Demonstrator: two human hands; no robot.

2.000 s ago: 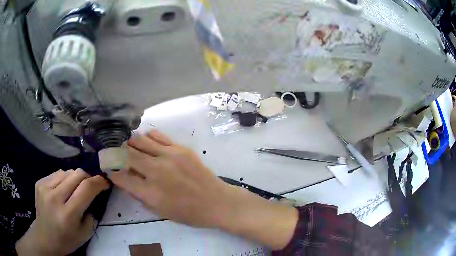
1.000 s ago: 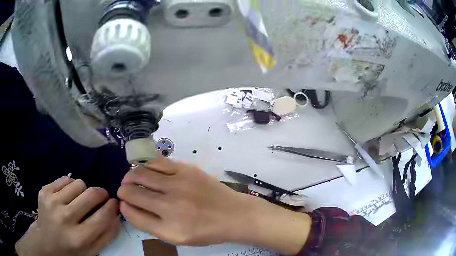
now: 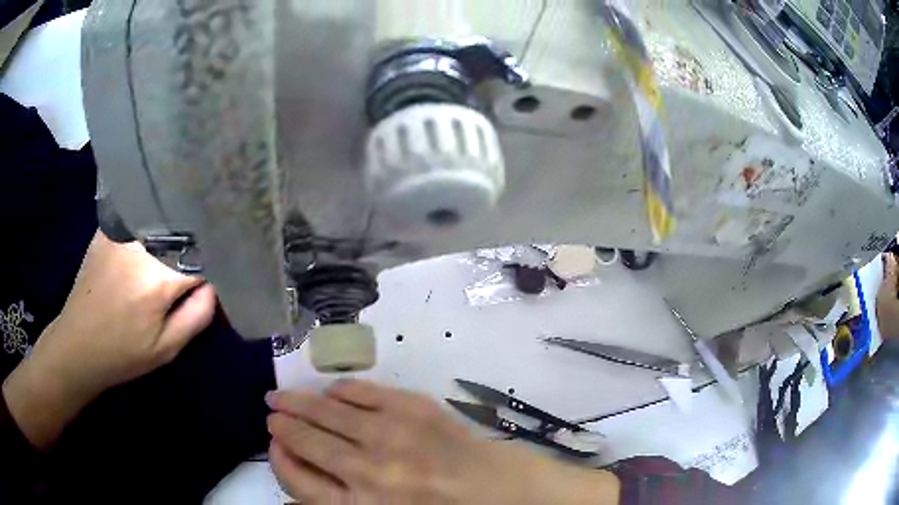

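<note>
The dark cloth (image 3: pixel 202 409) drapes over the left of the table and under the machine head, with pale floral embroidery at the far left. My left hand (image 3: pixel 123 330) lies on it left of the machine head, fingers bent; its fingertips are partly hidden, so a hold on the cloth cannot be told. My right hand (image 3: pixel 394 444) lies palm down below the cream knob (image 3: pixel 342 347), fingertips at the cloth's right edge; whether it pinches the cloth is not visible. The needle area is hidden behind the off-white machine head (image 3: pixel 207 178).
Black thread snips (image 3: pixel 522 414) lie just beyond my right hand. Tweezers (image 3: pixel 621 355) lie behind them. A clear plastic bag and small round parts (image 3: pixel 572 260) are beneath the machine arm. A white ribbed dial (image 3: pixel 434 163) juts out. A blue tray (image 3: pixel 848 340) is at right.
The view has shifted, so the machine head sits further right and larger. My left hand has moved up and away from my right hand, beside the machine head. The snips show more fully.
</note>
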